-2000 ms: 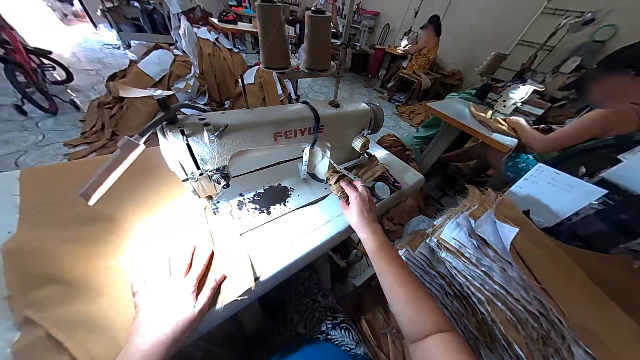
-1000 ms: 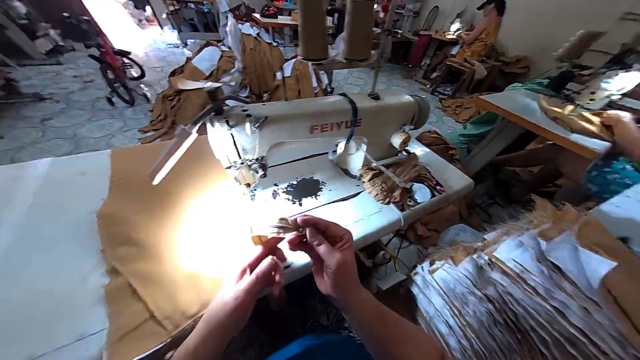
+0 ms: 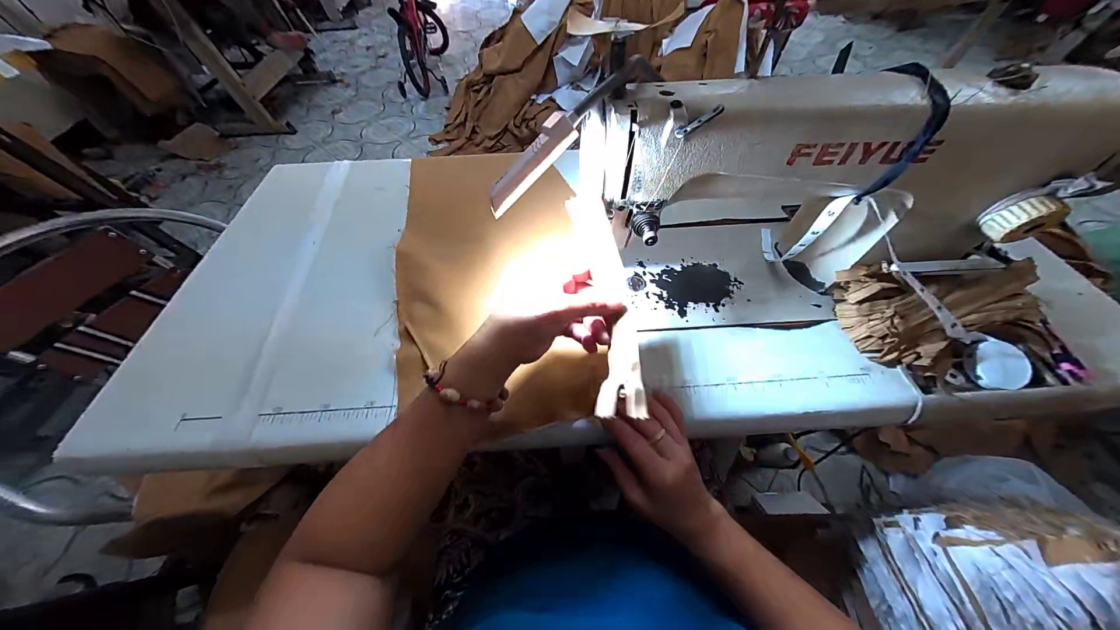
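A tan fabric panel (image 3: pixel 455 254) lies on the white sewing table, brightly lit beside the needle of the industrial sewing machine (image 3: pixel 752 157). My left hand (image 3: pixel 551 332), with a beaded bracelet at the wrist, is over the panel's right side, its fingers at a narrow light fabric strip (image 3: pixel 625 367) along the edge. The strip's near end is between the fingers of my right hand (image 3: pixel 652 446), which wears a ring, at the table's front edge. A bundle of tan fabric pieces (image 3: pixel 945 306) sits right of the machine bed, with a tape measure (image 3: pixel 932 302) over it.
A lamp (image 3: pixel 534 162) hangs over the panel. A white round tape case (image 3: pixel 999 364) lies by the bundle. Stacked cut pieces (image 3: pixel 980 569) stand at the lower right. Beyond the table are heaped tan fabric (image 3: pixel 499 87) and a red bicycle (image 3: pixel 418 39).
The view has turned left and down. My hands, together over the front edge a second ago, are now at the panel's right edge with the strip. The bundle remains right of the machine.
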